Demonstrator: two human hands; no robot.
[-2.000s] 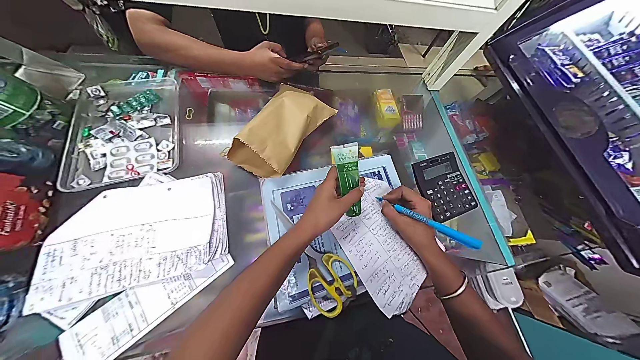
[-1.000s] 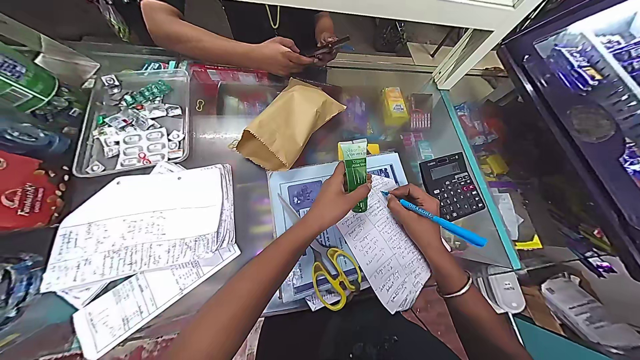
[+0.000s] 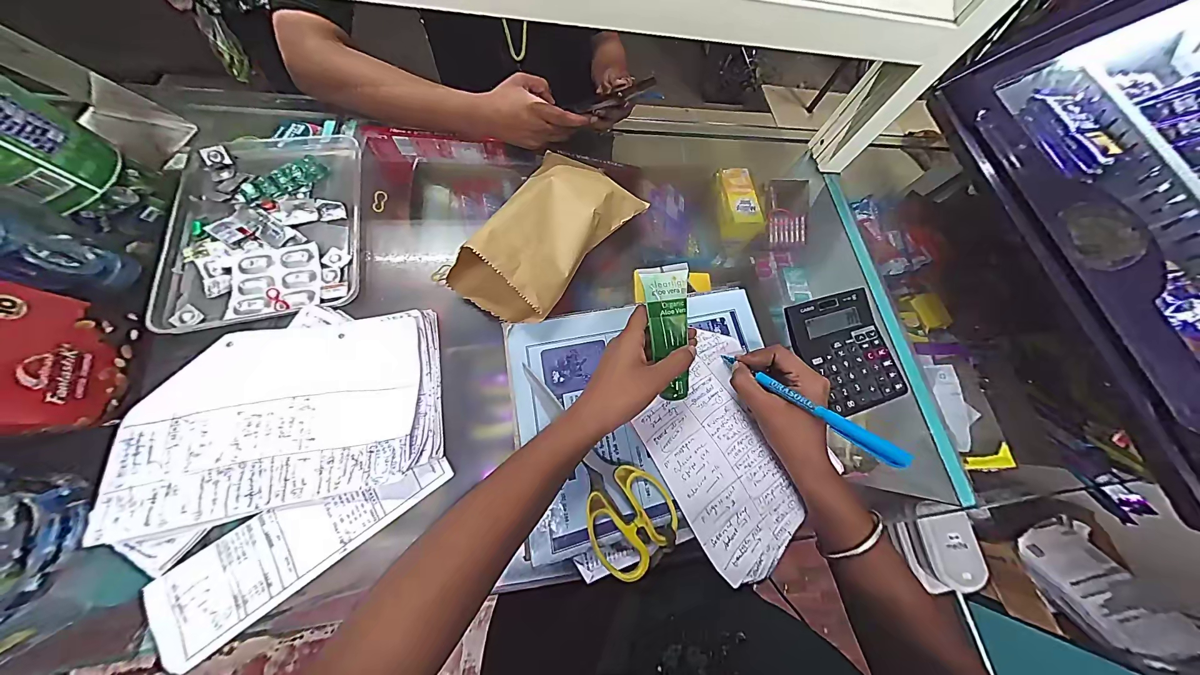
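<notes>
My left hand (image 3: 626,375) grips a green tube of aloe vera gel (image 3: 667,328), held upright over the top of a handwritten sheet (image 3: 727,478). A blue pen (image 3: 844,431) is in my right hand (image 3: 783,394), its tip at the sheet's upper part. The sheet lies partly on a printed blue-and-white folder (image 3: 553,356). Yellow-handled scissors (image 3: 633,525) rest on the folder, just left of the sheet. Beyond the folder lies a brown paper bag (image 3: 548,234). A black calculator (image 3: 844,352) sits to the right of my right hand.
A clear plastic tray (image 3: 352,272) of blister packs and a stack of handwritten papers (image 3: 281,422) are at the left, near a red box (image 3: 56,366). Across the glass counter, another person's hands (image 3: 534,112) hold a phone (image 3: 623,94). A white device (image 3: 952,553) lies at the lower right.
Both hands keep their grips on the tube and the pen, near the top of the sheet. The view has shifted slightly.
</notes>
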